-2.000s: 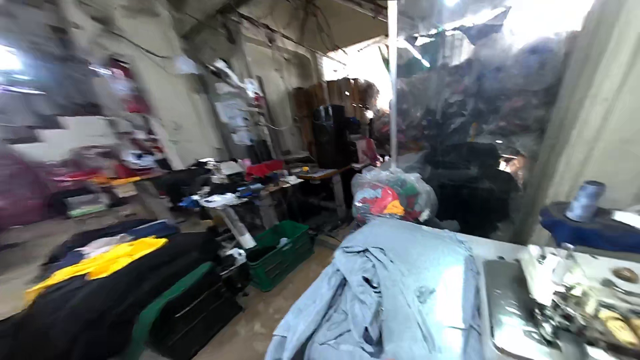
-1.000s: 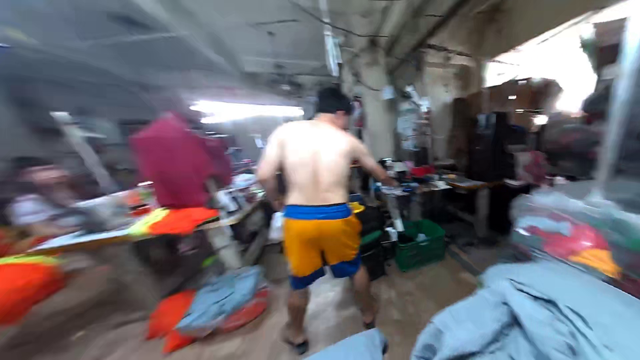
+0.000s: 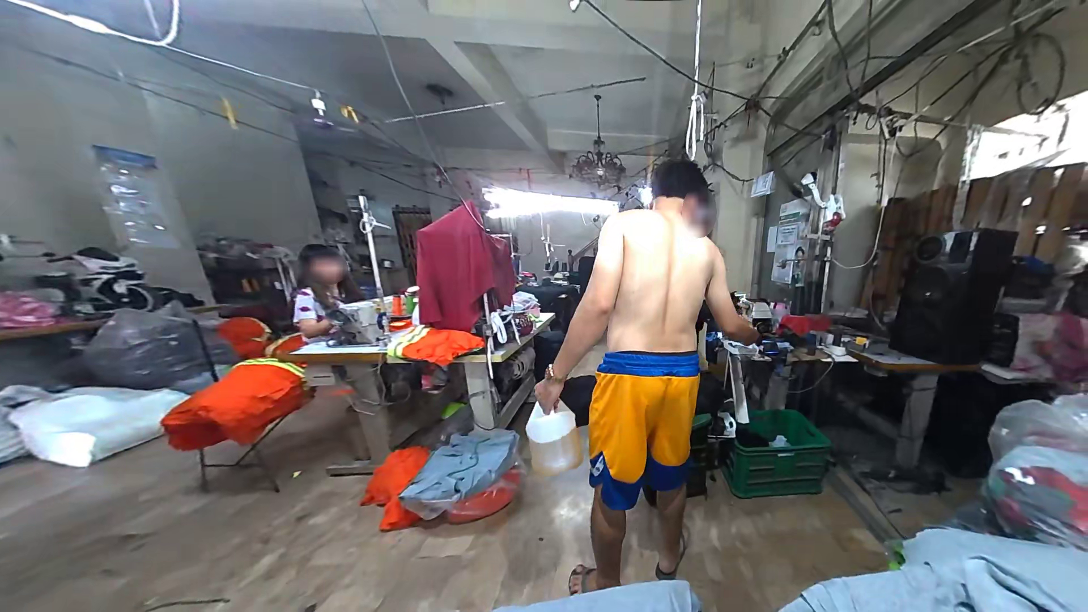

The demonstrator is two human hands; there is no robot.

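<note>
Neither my left hand nor my right hand shows in the head view. Nearest to me, light blue-grey fabric (image 3: 960,574) lies along the bottom right edge, and a smaller piece of similar fabric (image 3: 608,597) is at the bottom middle. More blue-grey cloth (image 3: 466,466) rests on the floor over orange and red items. A shirtless person (image 3: 659,297) in yellow and blue shorts stands ahead, back turned, with a translucent plastic jug (image 3: 554,438) hanging from one hand.
A green plastic crate (image 3: 778,463) stands on the floor at right, near a worktable with a black loudspeaker (image 3: 952,293). At left, another person (image 3: 320,289) sits at a sewing machine (image 3: 357,321). Orange garments (image 3: 238,399) cover a stool. Clear plastic bags (image 3: 1041,476) bulge at far right.
The view has swung left from the sewing machine and blue-grey fabric seen two seconds ago. The jug now shows clearly beside the standing person.
</note>
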